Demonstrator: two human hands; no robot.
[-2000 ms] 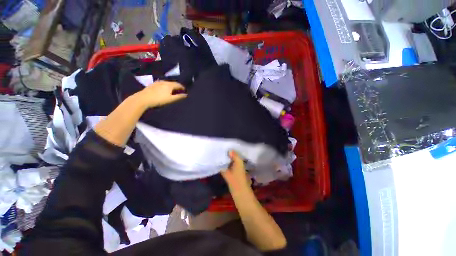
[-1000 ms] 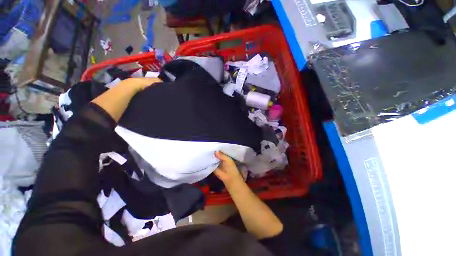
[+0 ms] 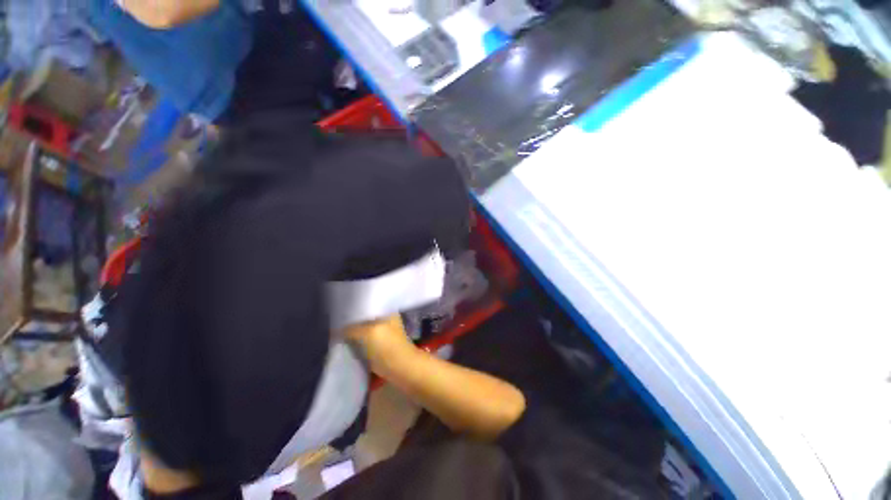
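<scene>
The bundle of black-and-white pieces is raised in front of me, blurred. Its black cloth [image 3: 264, 264] spreads over much of the left half of the view. A white panel [image 3: 391, 291] shows at its right side, and paler cloth hangs below. My right hand [image 3: 369, 334] grips the bundle at the white panel; its fingers are mostly hidden by the cloth. Only a bit of skin by my left wrist [image 3: 164, 475] shows at the lower left; my left hand is hidden behind the black cloth.
The red plastic crate [image 3: 493, 259] is below and behind the bundle, mostly covered. The white, blue-edged sewing table [image 3: 664, 234] runs diagonally along the right, with a dark plastic-wrapped panel [image 3: 547, 83]. A person in blue [image 3: 190, 54] is at the top left.
The bundle has been lifted and turned, with its black cloth now covering most of the crate. The view has swung right, showing more table. My left hand has become hidden.
</scene>
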